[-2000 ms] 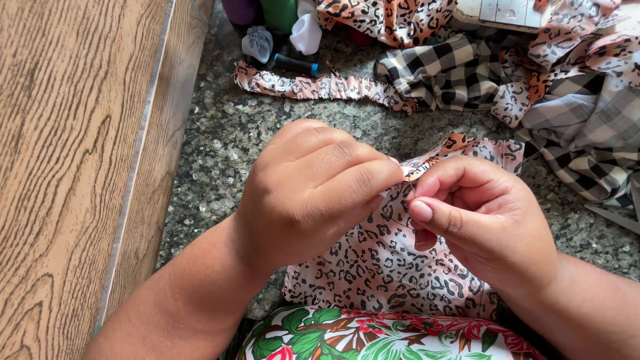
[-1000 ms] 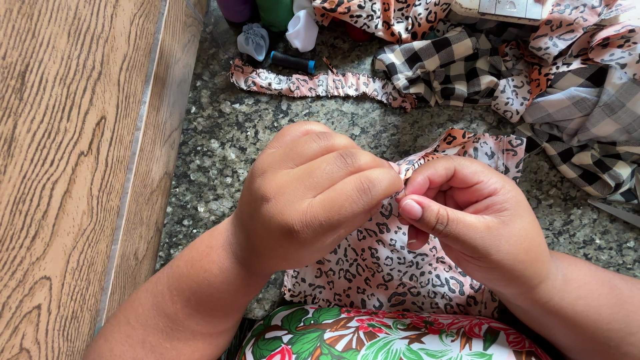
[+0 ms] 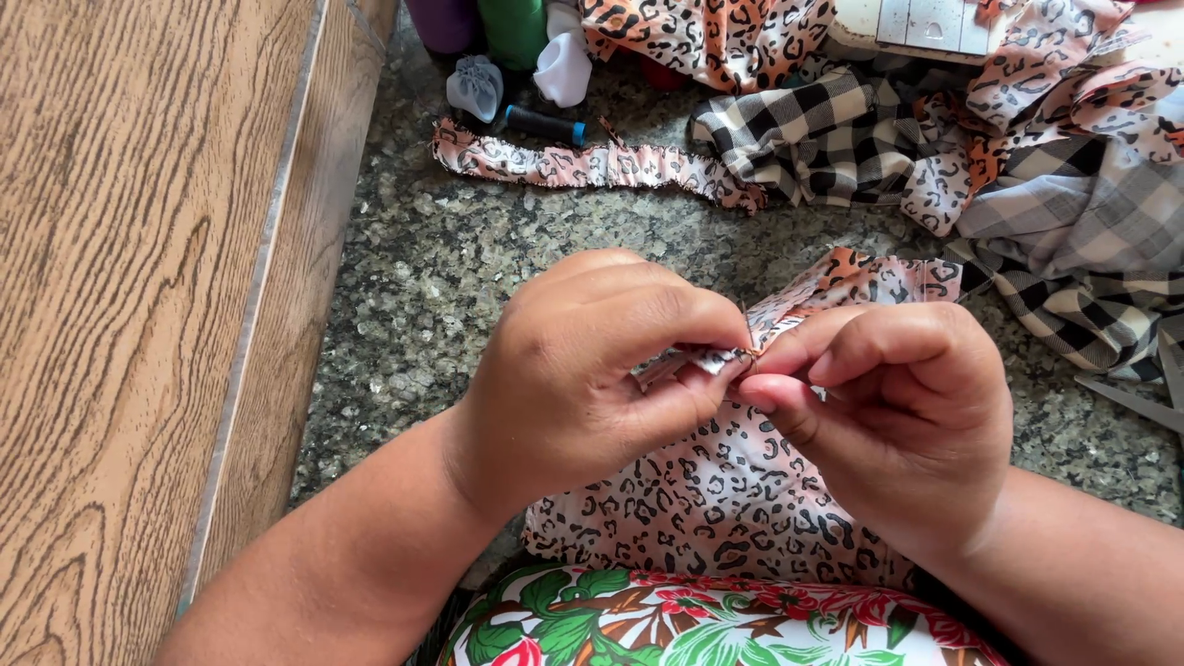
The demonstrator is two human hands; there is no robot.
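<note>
My left hand (image 3: 592,370) pinches a gathered edge of the leopard-print fabric (image 3: 731,499) between thumb and forefinger. Close against it, my right hand (image 3: 888,398) has thumb and forefinger closed at the same edge, where dark thread shows. A thin dark line stands up between the hands; whether it is a needle or thread I cannot tell. The rest of the fabric hangs below and behind my hands, over the granite counter's front edge.
On the granite counter (image 3: 407,277) lie a gathered leopard-print strip (image 3: 573,166), a black thread spool (image 3: 546,126), thread cones (image 3: 513,32), black-and-white checked fabric (image 3: 823,139) and scissors (image 3: 1128,402) at right. A wood-grain surface (image 3: 139,231) borders the left.
My left hand has turned so that its thumb and the pinched fabric edge now show. My right hand's fingers have shifted slightly at the same edge.
</note>
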